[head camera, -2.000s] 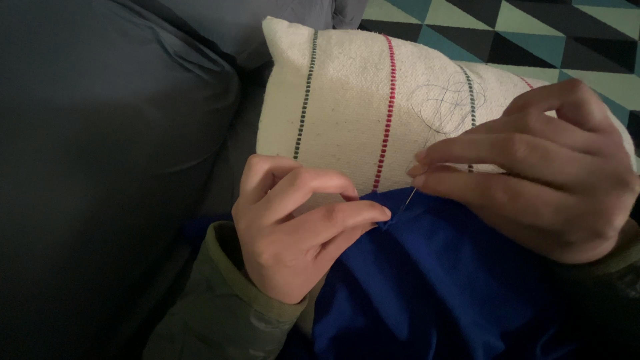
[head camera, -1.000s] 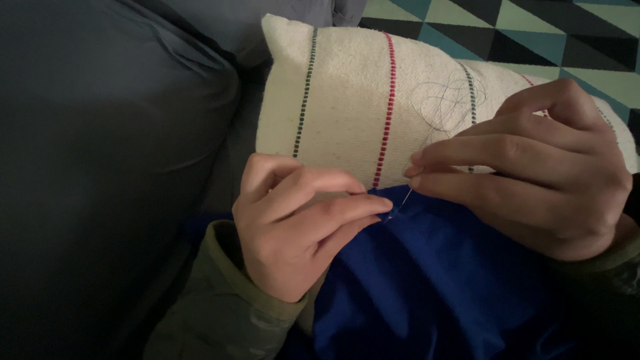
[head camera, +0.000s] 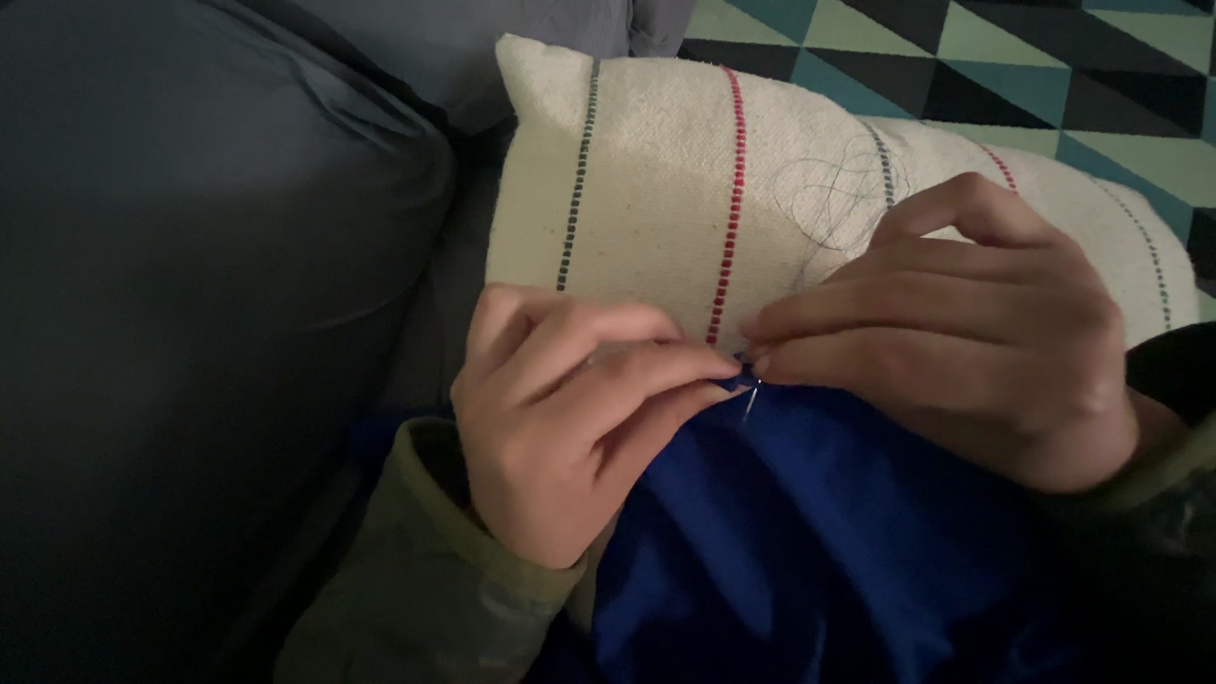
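Observation:
My left hand (head camera: 570, 418) pinches the upper edge of a blue cloth (head camera: 760, 532) between thumb and fingertips. Close beside it, my right hand (head camera: 959, 332) has thumb and forefinger together at the same edge, on a thin sewing needle (head camera: 751, 401). The needle's shiny lower part shows below the fingertips, slanting down over the cloth; its other end is hidden. Loose dark thread (head camera: 836, 195) lies in loops on a cream woven cushion (head camera: 646, 190), above and left of my right hand. The cloth hangs down from both hands over the cushion's lower side.
The cushion with red and dark stitched stripes lies under and behind the hands. Dark grey sofa upholstery (head camera: 190, 237) fills the left side. A rug with teal, black and pale triangles (head camera: 1007, 76) shows at the top right.
My right hand has moved left and down, so its fingertips now nearly touch those of my left hand. The needle now shows below the right fingertips. My left hand has stayed in place.

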